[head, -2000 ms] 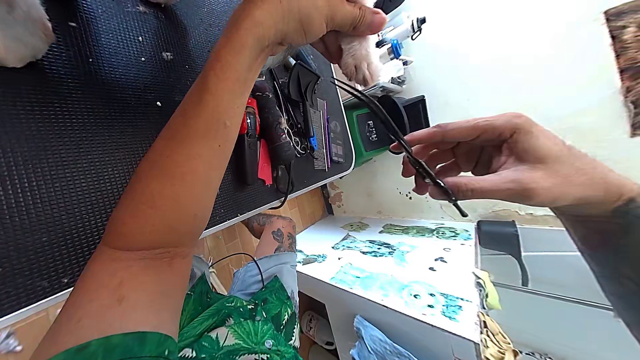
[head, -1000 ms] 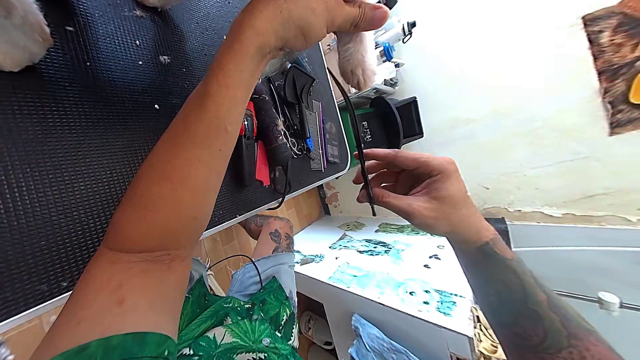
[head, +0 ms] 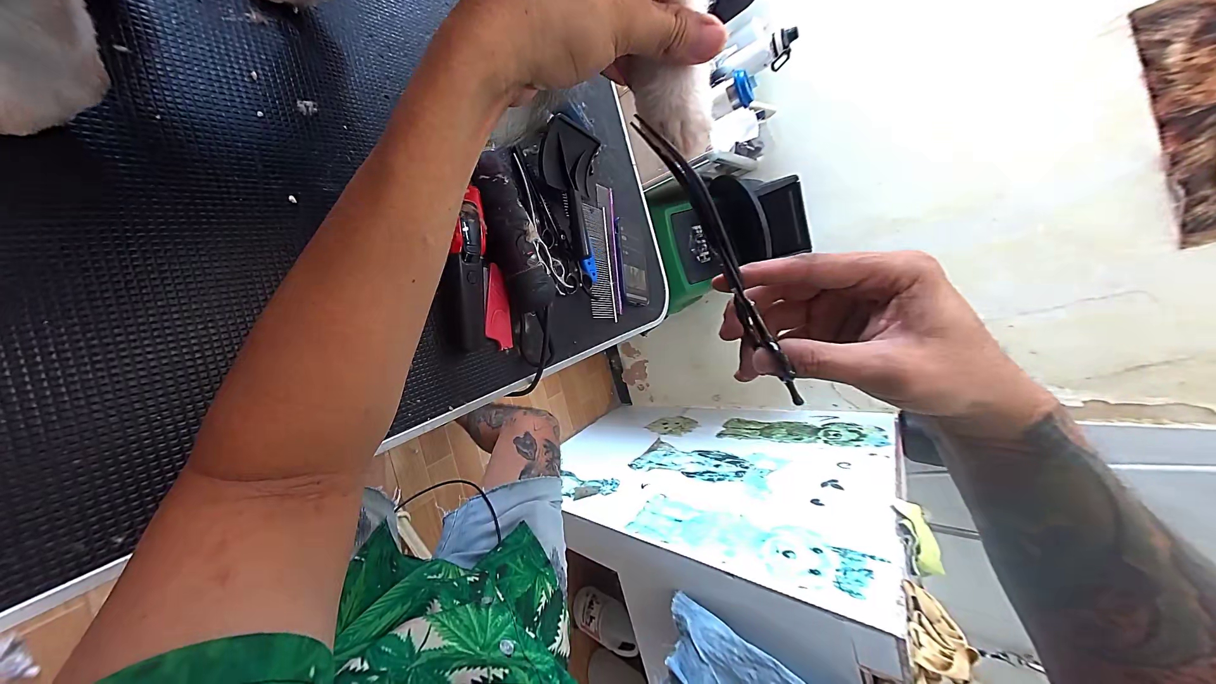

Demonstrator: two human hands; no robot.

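My left hand [head: 589, 43] is at the top of the view, its fingers closed around the upper part of an animal's light-furred leg [head: 673, 104]; the paw hangs below the thumb. In my right hand [head: 845, 328] are long curved black grooming shears [head: 708, 214], held between thumb and fingers by the handle end. Their blades point up and left, with the tips close to the paw; whether they touch the fur cannot be told. The rest of the animal near my left hand is hidden or out of view.
On the black ribbed table [head: 190, 285] lie a red and black clipper [head: 465, 275], a dark cylindrical tool [head: 513, 228], scissors, a metal comb [head: 600, 256] and a cable. Another furry limb [head: 47, 66] rests at upper left. A green bin [head: 679, 247] and a picture-covered white cabinet [head: 741, 513] stand beyond.
My right hand first moved left, and the shears swung to a steeper angle; now they lean up-left again, blades by the paw. My left hand keeps its hold on the leg.
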